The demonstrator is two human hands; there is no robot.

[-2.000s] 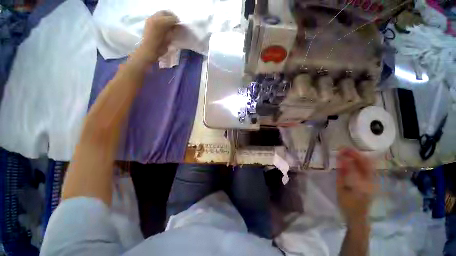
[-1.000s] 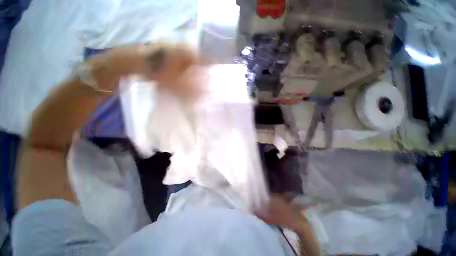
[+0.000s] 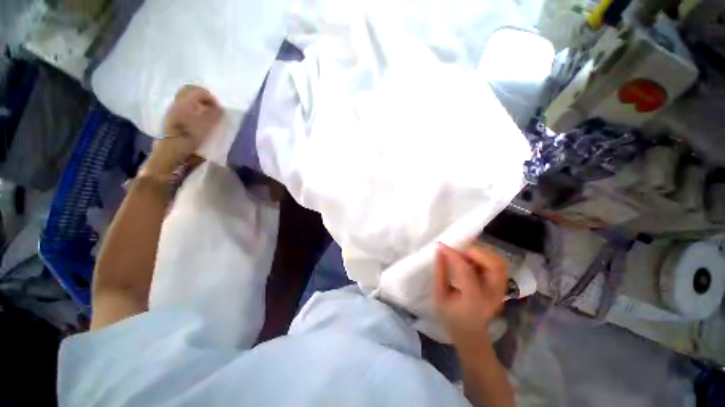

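A large white garment piece [image 3: 381, 135] lies over the cloth plate [image 3: 517, 60], its right corner by the needle area [image 3: 548, 151]. My right hand [image 3: 473, 278] pinches its front edge near the table's front. My left hand [image 3: 191, 119] is at the far left and grips the edge of another white piece [image 3: 175, 48]; its fingers are slightly blurred. The overlock machine [image 3: 596, 87] with a red-orange badge stands at the upper right. The presser foot is hard to make out.
Purple-blue cloth [image 3: 248, 135] shows between the white pieces. A blue plastic basket [image 3: 75, 199] stands at the left. A tape roll [image 3: 695, 278] lies at the right, beside grey strips [image 3: 592, 274]. White cloth [image 3: 211, 254] hangs below the table edge at left.
The view has turned left and tilted. The white piece now spreads wide over the machine's left side. My left hand has moved from that cloth to the far left; my right hand is at its front edge.
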